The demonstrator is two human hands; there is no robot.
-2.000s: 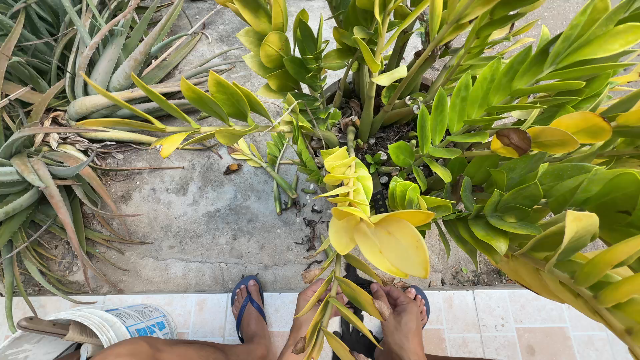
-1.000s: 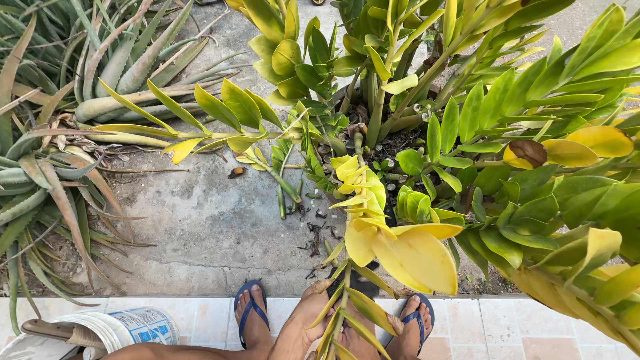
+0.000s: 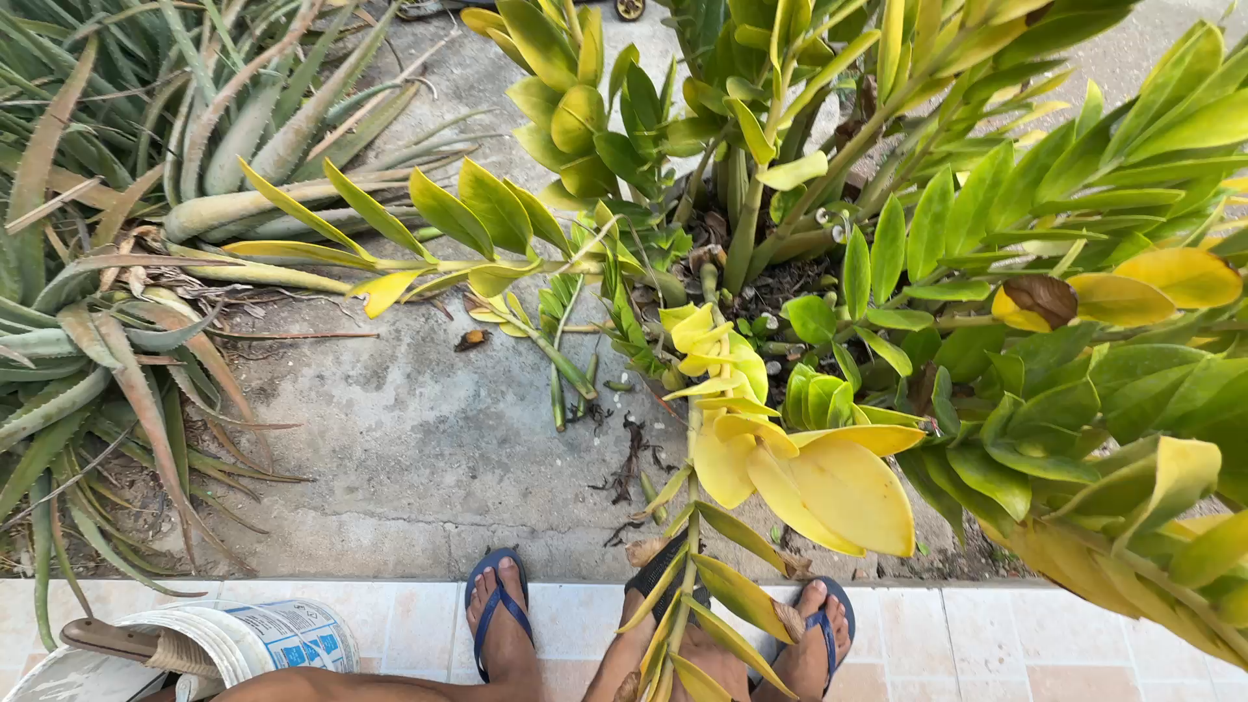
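Note:
A long yellowing stem [image 3: 693,517] of a ZZ plant arches toward me, with broad yellow leaves [image 3: 829,487] partway along and narrower leaves nearer me. Behind its near end, at the bottom edge, my left hand [image 3: 622,651] and my right hand [image 3: 715,655] show only in part. Leaves and the frame edge cover most of the fingers, so their grip on the stem cannot be told. A dark textured object [image 3: 659,573] lies just beyond them, partly behind the stem. The rest of the plant [image 3: 751,195] stands beyond, green and yellow.
Spiky aloe plants [image 3: 117,351] fill the left side. Cut stem pieces [image 3: 561,375] lie on the concrete [image 3: 390,439]. At lower left, a white bucket [image 3: 234,639] holds a brown-handled tool [image 3: 109,639]. My feet in blue flip-flops [image 3: 499,609] rest on pale tiles [image 3: 907,624].
Both hands have drawn lower and behind the stem; a second ago more of them showed around its near end. The dark object shows more than it did a second ago.

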